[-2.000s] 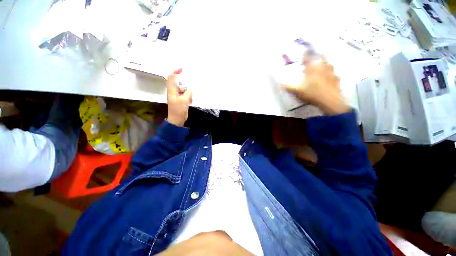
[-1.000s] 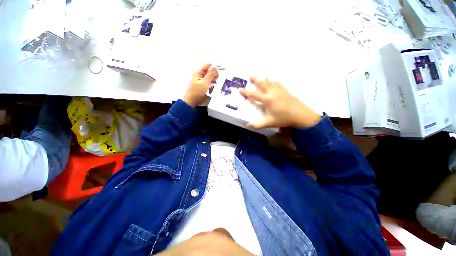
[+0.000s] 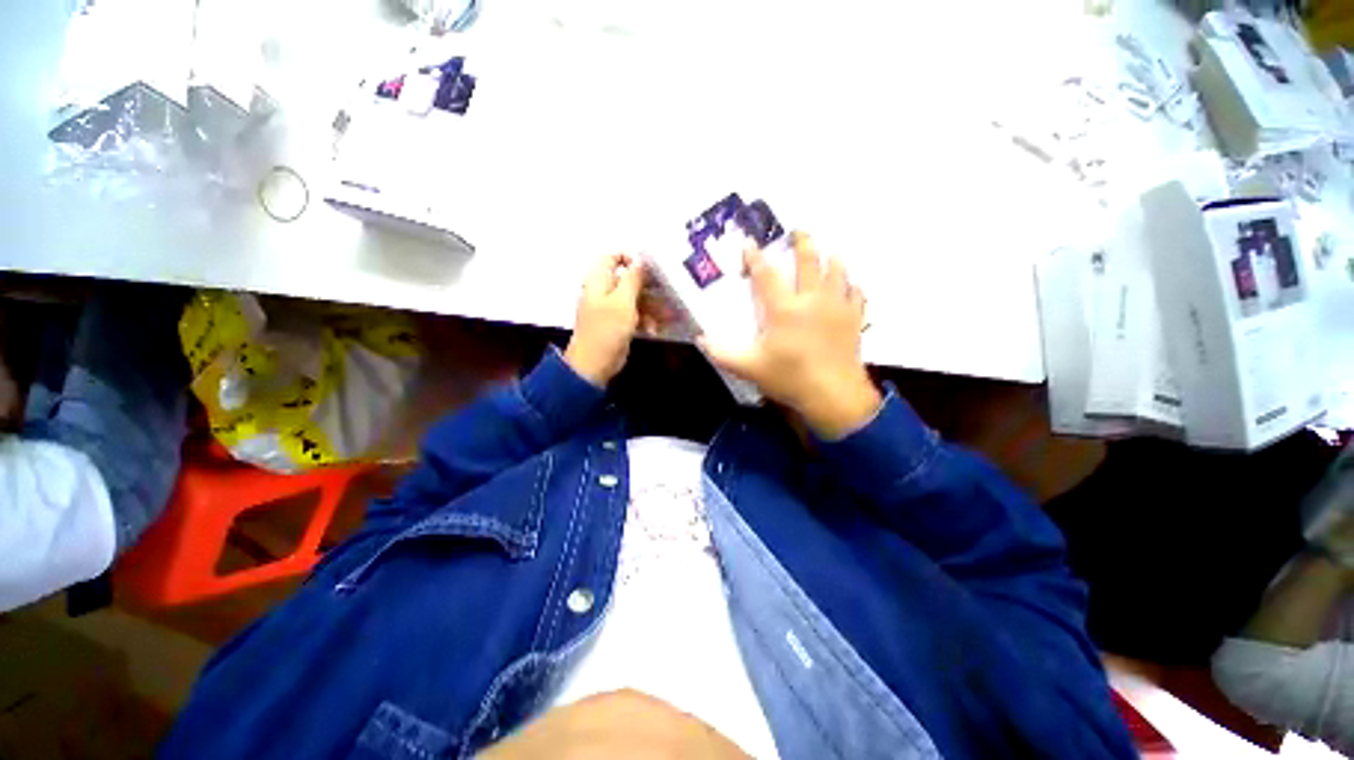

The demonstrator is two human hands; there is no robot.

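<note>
A white retail box [image 3: 723, 308] with a dark purple-pink picture is held at the table's near edge, tilted. My right hand [image 3: 802, 330] lies over its right side, with the thumb and fingers spread on the picture face. My left hand [image 3: 606, 318] is at the box's left side, fingers bent together at a dark, blurred strip by the box edge. Whether the left fingertips pinch something small cannot be seen. The box's underside is hidden.
Another white box [image 3: 398, 166] lies left on the table [image 3: 891, 89], beside a thin ring [image 3: 282, 193] and clear plastic bag [image 3: 141, 141]. White boxes [image 3: 1262, 319] stand at the right edge; small white pieces [image 3: 1136, 89] lie behind. A red stool [image 3: 223, 520] is below left.
Two seconds ago my hands were apart. Since one second ago the box has turned and tilted between them, and my right hand has moved slightly left.
</note>
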